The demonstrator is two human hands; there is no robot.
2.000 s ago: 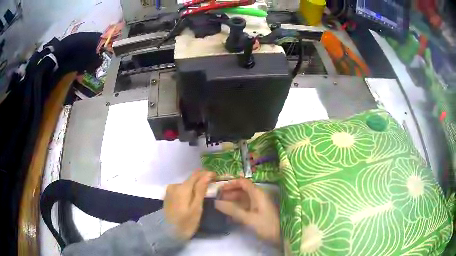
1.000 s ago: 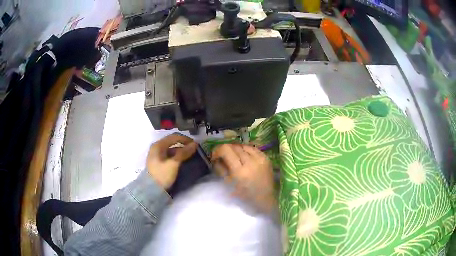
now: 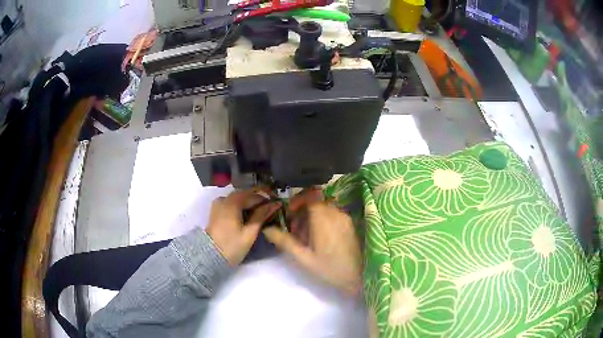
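Observation:
The webbing strap (image 3: pixel 109 264), a flat black band, loops at the left and runs under my left sleeve to my fingers below the machine head (image 3: pixel 311 125). My left hand (image 3: pixel 238 221) is closed on the strap's end. My right hand (image 3: pixel 324 241) is blurred, its fingertips touching the strap end and the narrow green strap tab; its exact hold cannot be told. The green bag body (image 3: pixel 476 244) with cream flowers lies against the right side of my right hand. The presser foot and most of the tab are hidden by my fingers.
A black strap pile (image 3: pixel 33 158) lies along a wooden board (image 3: pixel 56 204) at left. White sheet (image 3: pixel 162 191) covers part of the machine bed. An orange cloth or pouch (image 3: pixel 446 69), yellow cup (image 3: pixel 406 14) and lit control panel (image 3: pixel 499 18) stand behind. A blurred white shape covers the bottom middle.
Both hands have moved forward from below the tab to beneath the machine head, bringing the strap end along. Since one second ago they have come closer together, and the view has shifted slightly.

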